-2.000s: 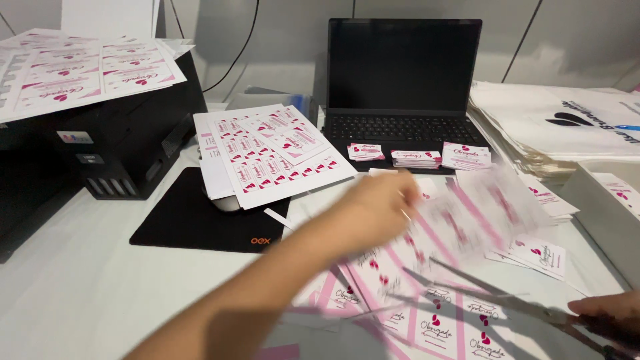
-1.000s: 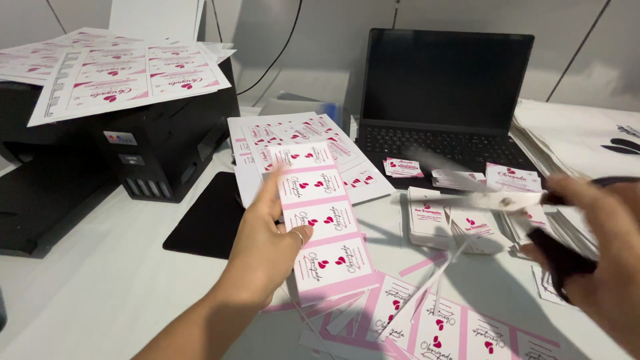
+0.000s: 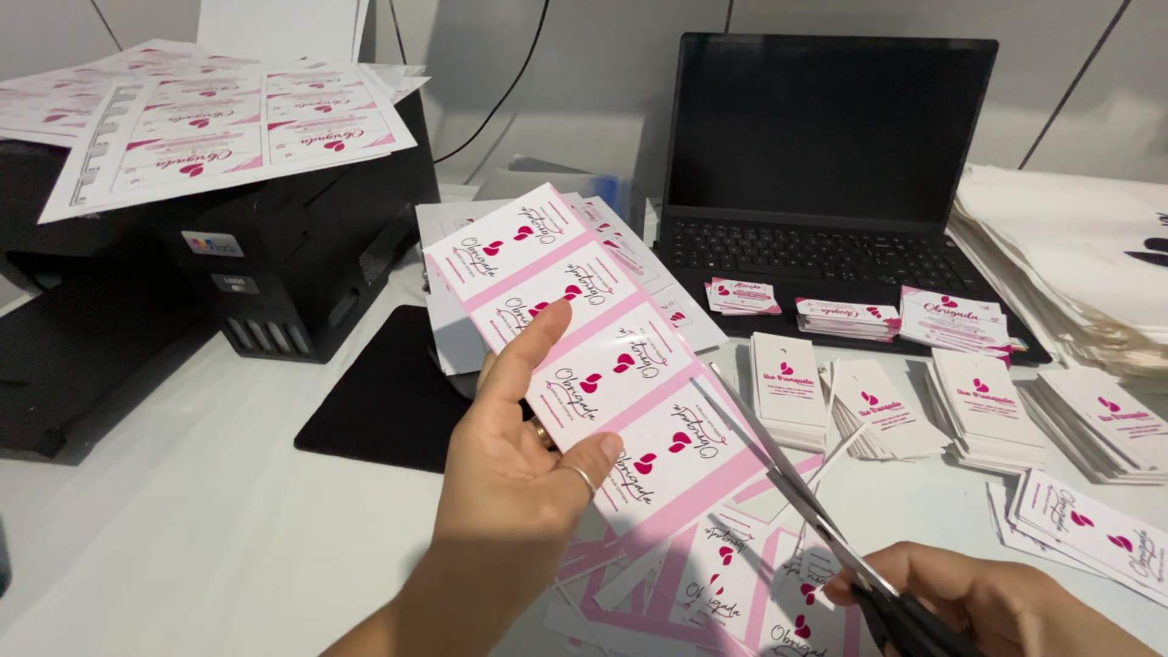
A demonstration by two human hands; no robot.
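My left hand (image 3: 520, 456) holds a printed strip of pink and white cards (image 3: 593, 365), thumb on its face, tilted up above the table. At lower right my right hand (image 3: 967, 593) grips scissors (image 3: 803, 497) by their black handles. The blades are parted a little and lie along the right edge of the strip, near its lower end. Below the strip, more printed card sheets (image 3: 712, 575) and thin paper offcuts (image 3: 584, 630) overlap on the table. Part of the scissor handles is hidden by my right fingers.
Stacks of white tags (image 3: 785, 392) stand in front of a black laptop (image 3: 821, 137), with small card piles (image 3: 849, 315) on its palm rest. At left are a black printer (image 3: 292, 265) under printed sheets (image 3: 219, 137) and a black mouse pad (image 3: 383, 392). Cut cards (image 3: 1086, 529) lie at right.
Two seconds ago my left hand was moving the blurred strip further right; it now holds it left of the scissors. The scissors, raised over the tags one second ago, are now at the strip's edge.
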